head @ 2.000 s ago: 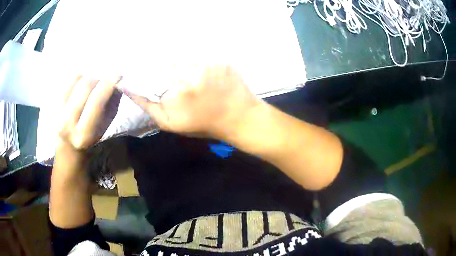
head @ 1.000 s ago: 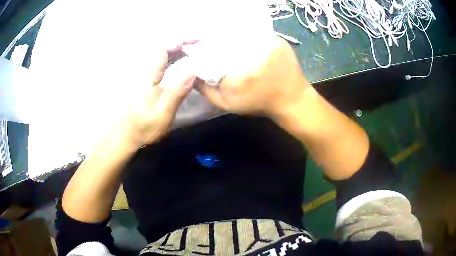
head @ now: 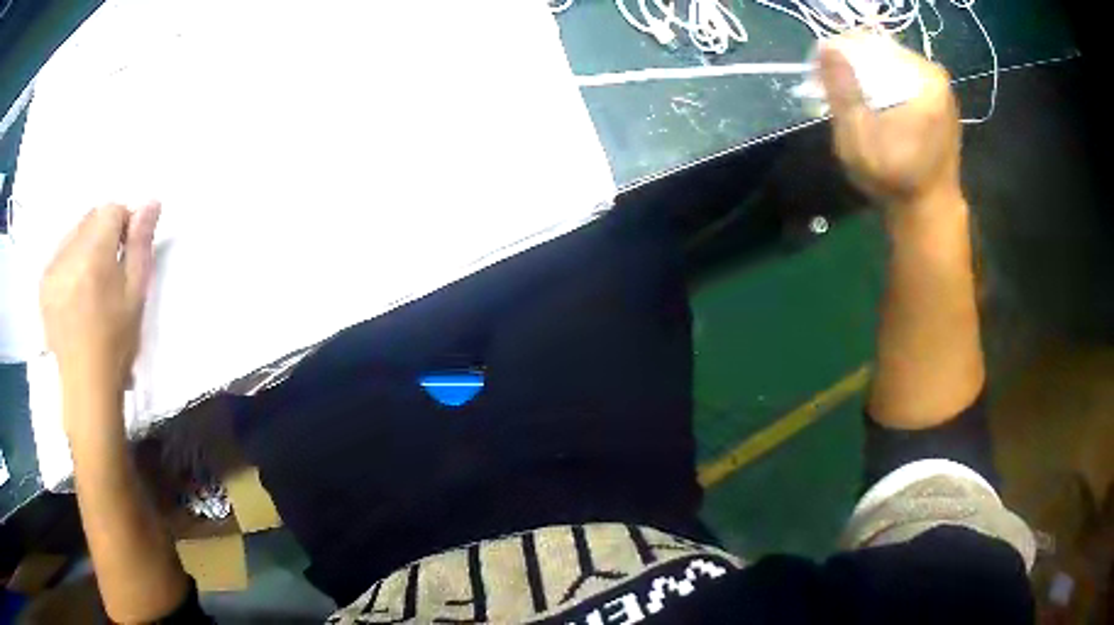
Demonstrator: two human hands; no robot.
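The large overexposed white sheet stack (head: 330, 159) lies on the green bench at left and centre. My left hand (head: 95, 293) is over its left part, palm down, fingers slightly apart, with nothing seen in it. My right hand (head: 902, 122) is at the bench's right front edge, blurred, its fingers closed on something white. A straight white cord or strip (head: 696, 73) runs from the stack's right edge to this hand. Glare hides what exactly it holds. The loose white cable pile (head: 702, 22) lies just beyond, partly behind the hand.
A cable hangs over the bench edge right of my right hand. Brown carton flaps (head: 214, 562) and a small whitish clump (head: 208, 501) are below the bench at left. The green floor (head: 770, 317) has a yellow line (head: 788, 427).
My hands were together over the stack around a whitish, crinkled item. They are now far apart, left hand at the stack's left, right hand at the cable pile. The whitish item is no longer seen between them.
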